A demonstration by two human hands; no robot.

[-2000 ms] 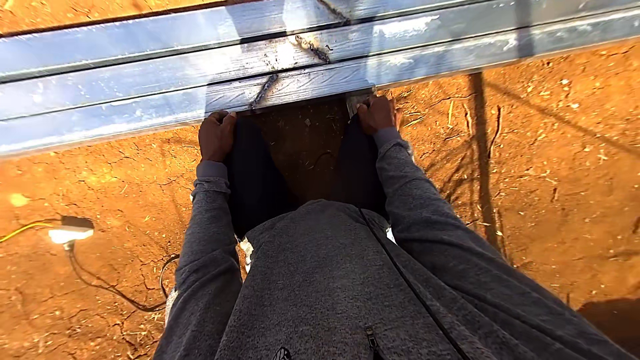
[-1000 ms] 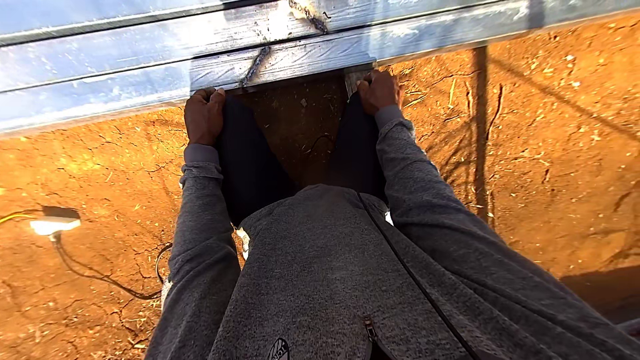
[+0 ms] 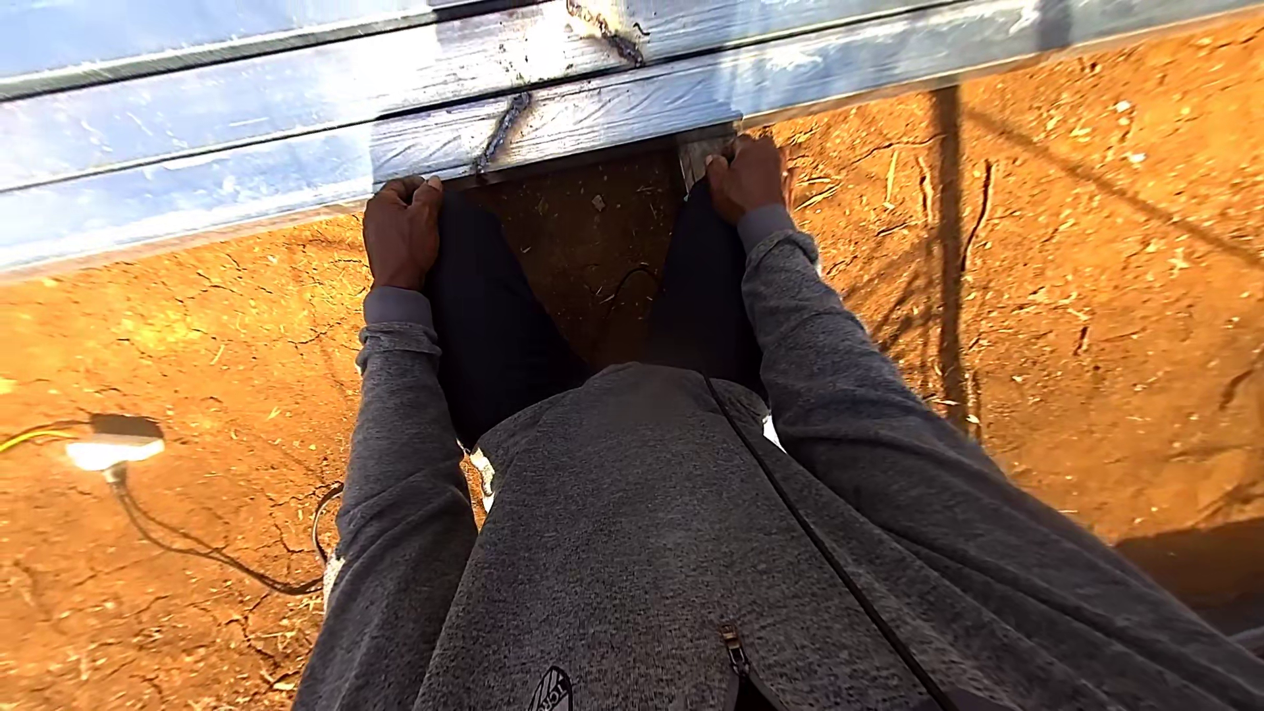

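Note:
Several long metal bars (image 3: 247,84) lie side by side across the top, with dark weld seams (image 3: 506,130) on them. At the underside of the nearest bar's edge, left of my knees, is my left hand (image 3: 403,229), its fingers curled at the edge. My right hand (image 3: 748,180) is by the same edge farther right, beside a short piece (image 3: 699,156) that runs under the bar. Both hands seem to rest against the edge; the fingertips are partly hidden, so whether either one grips it cannot be told.
A white socket or connector (image 3: 114,451) with a yellow cable and a dark cable (image 3: 227,558) lies on the cracked reddish soil (image 3: 178,355) at the left. Shadows cross the soil at the right. My legs are under the bars' near edge.
The view has shifted a little, so the bars show higher in the frame. Both hands stay at the near bar's edge.

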